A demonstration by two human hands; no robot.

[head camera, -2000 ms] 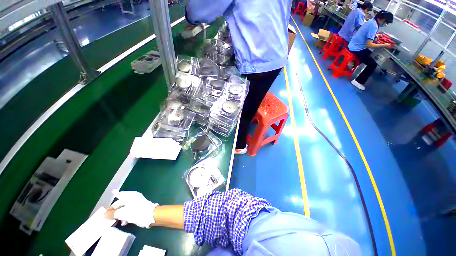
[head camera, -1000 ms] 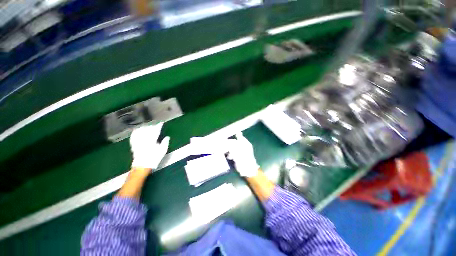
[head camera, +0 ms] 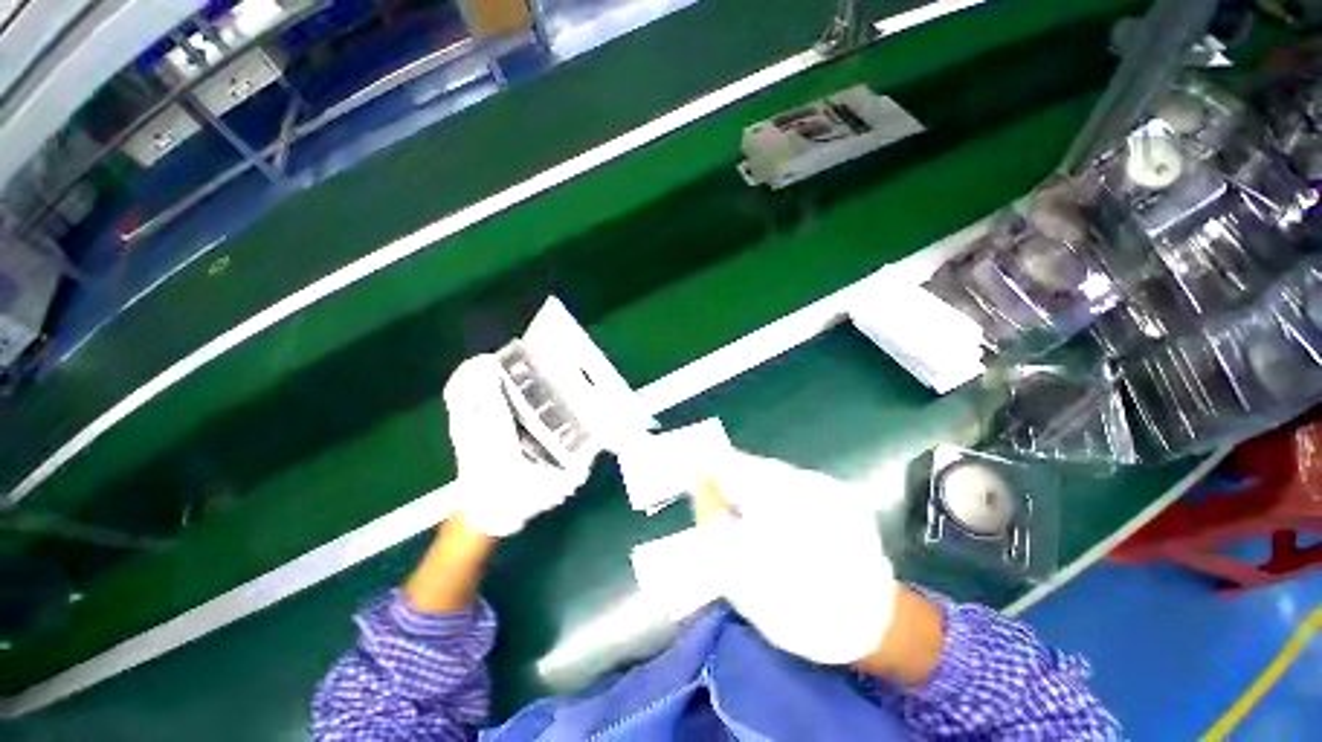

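My left hand (head camera: pixel 500 449), in a white glove, holds an open white product pack (head camera: pixel 587 370) over the rail beside the belt. Its flap stands up and a grey-clear part shows inside. My right hand (head camera: pixel 805 558), gloved with a bare fingertip showing, is over the white sheets close to my body. One white sheet or pile (head camera: pixel 671 464) shows between the pack and this hand. Another white pile (head camera: pixel 670 568) is partly under the hand. Whether my right fingers grip a sheet is hidden.
Another product pack (head camera: pixel 829 134) lies on the green belt. A white leaflet stack (head camera: pixel 921 334) lies by heaped clear shells (head camera: pixel 1160 261). A single clear shell with a round disc (head camera: pixel 974 496) lies right of my right hand. A red stool (head camera: pixel 1247 507) stands beyond the bench edge.
My left hand has taken hold of a pack from the belt and brought it right, beside the sheets. My right hand has moved back closer to my body. The view has shifted.
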